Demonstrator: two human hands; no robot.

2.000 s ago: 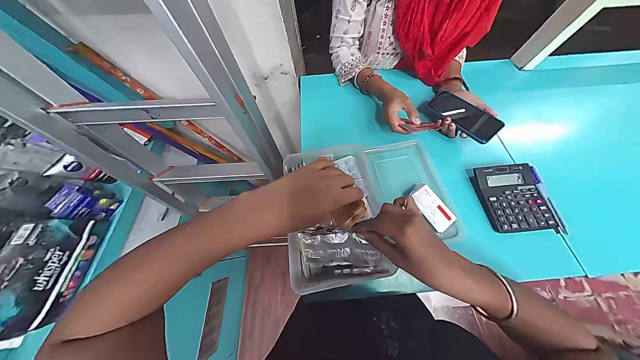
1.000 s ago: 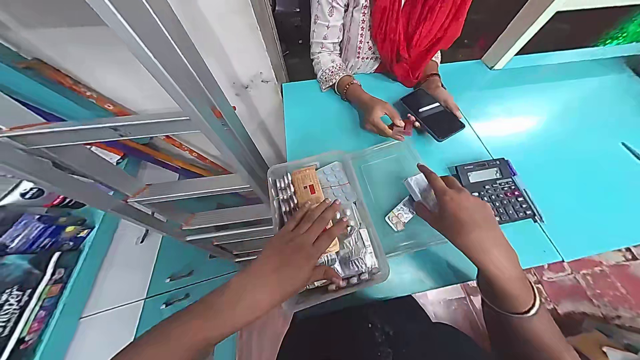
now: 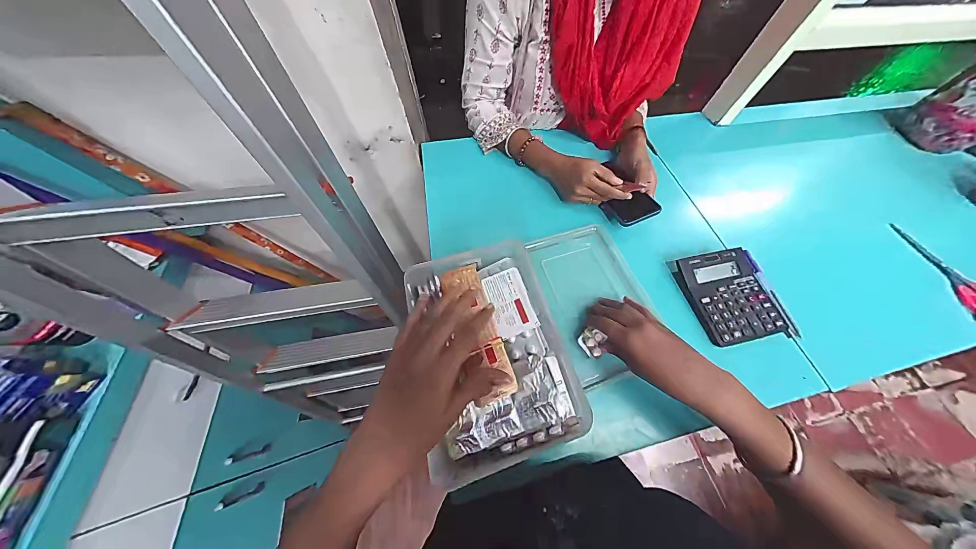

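Observation:
A clear plastic box (image 3: 585, 404) full of tablet blister strips stands at the counter's near edge. Over its left part lies my left hand (image 3: 438, 358), fingers spread on an orange-brown strip (image 3: 497, 379); whether it grips the strip is unclear. A white strip with a red mark (image 3: 511, 303) lies beside that one, and silver strips (image 3: 518, 404) fill the near end. Right of the box is its clear lid (image 3: 576, 271), flat on the counter. My right hand (image 3: 621, 328) is over the lid, its fingers closed on a small blister piece (image 3: 592, 341).
Across the turquoise counter (image 3: 488, 187) a person in a red scarf holds a smartphone (image 3: 631, 207) and something small and reddish. A calculator (image 3: 732, 297) with a pen beside it is right of the lid. Scissors (image 3: 945, 271) lie far right. A metal ladder-like frame (image 3: 305, 305) rises at left.
The white piece my right hand held a second ago is out of that hand, which is now lower at the small blister piece on the lid. The person's phone has moved lower in their hands.

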